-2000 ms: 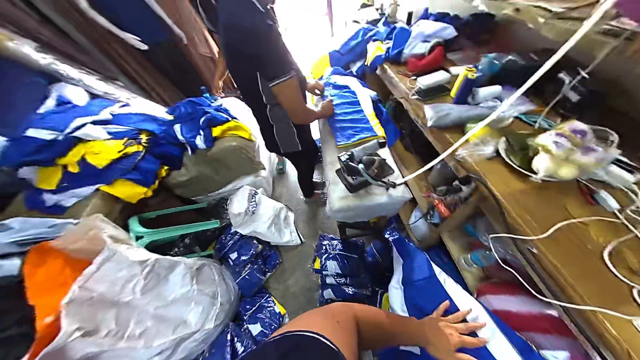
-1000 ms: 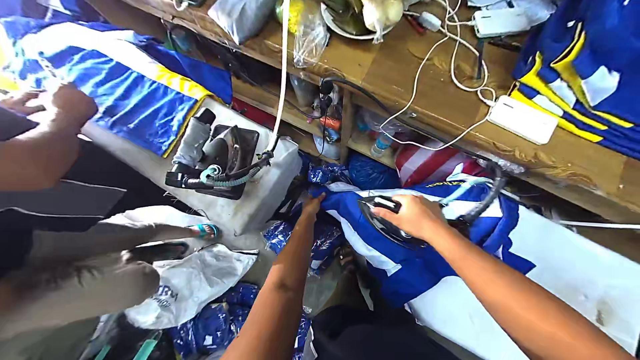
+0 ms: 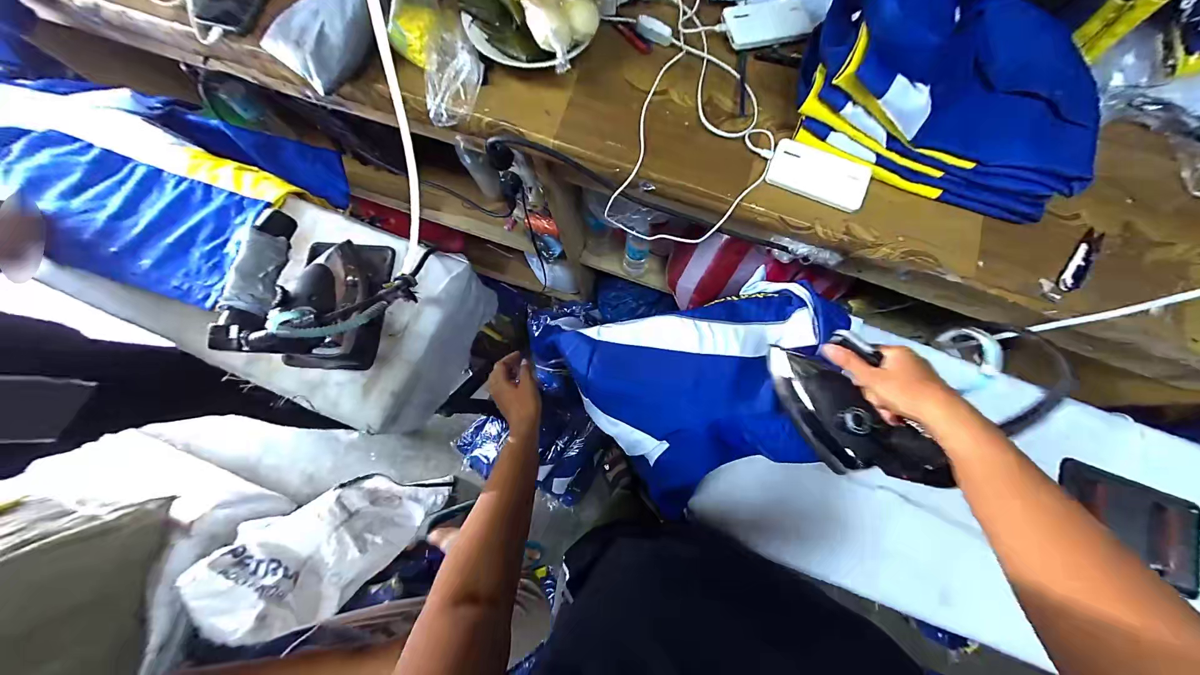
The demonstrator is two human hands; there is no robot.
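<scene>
My right hand [image 3: 895, 384] grips the handle of a black clothes iron [image 3: 848, 417], which is over the right part of a blue and white garment [image 3: 694, 384]. That garment is spread on a white cloth-covered ironing board [image 3: 862, 553] and hangs past its left end. My left hand [image 3: 516, 389] is beside the garment's left edge, its fingers curled; whether it touches any cloth cannot be told. A dark iron rest [image 3: 1134, 520] lies on the board at the right.
A second iron [image 3: 328, 295] sits on another padded board [image 3: 422, 347], beside a blue garment [image 3: 122, 197]. Folded blue garments [image 3: 975, 94], a white power bank [image 3: 818, 172] and cables occupy the wooden shelf. A white printed sack [image 3: 309, 553] and plastic-wrapped packs [image 3: 553, 450] are low down.
Two seconds ago my one visible hand lay flat on the garment. A second ago the iron was in my right hand near the garment's left part; now it is farther right. The view has turned.
</scene>
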